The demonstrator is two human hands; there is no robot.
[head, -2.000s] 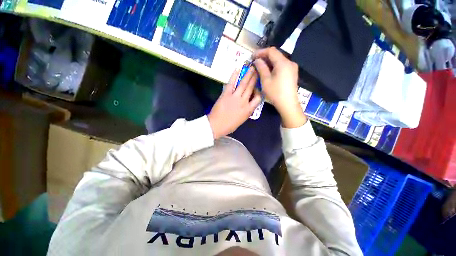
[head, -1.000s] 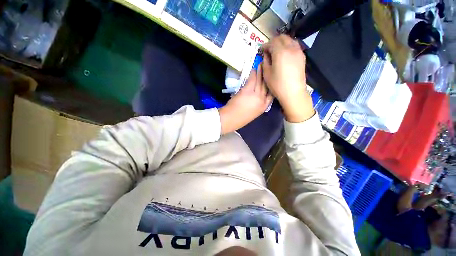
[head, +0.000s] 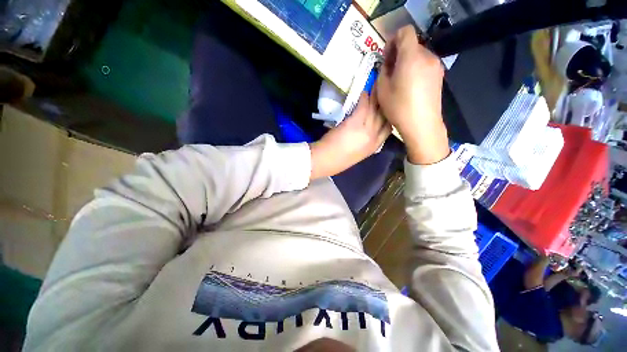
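Observation:
A white housing (head: 359, 88) with a blue insert (head: 372, 80) is held at the edge of the bench. My left hand (head: 354, 137) grips its lower part from the left. My right hand (head: 411, 86) is over its upper right side with fingers bent together. My hands hide most of the housing, and what the right fingertips hold cannot be seen.
The printed bench sheet (head: 330, 51) lies beyond my hands. Black sheets (head: 474, 82), a stack of white covers (head: 519, 141) and a red bin (head: 543, 199) are at the right. A blue crate (head: 496, 253) stands below. A carton (head: 62, 172) is at the left. Another person (head: 550, 306) is at lower right.
The view has turned and shifted, so the bench shows less at the left. Both hands and the housing appear further right. More of the white housing shows beside my left hand than at first.

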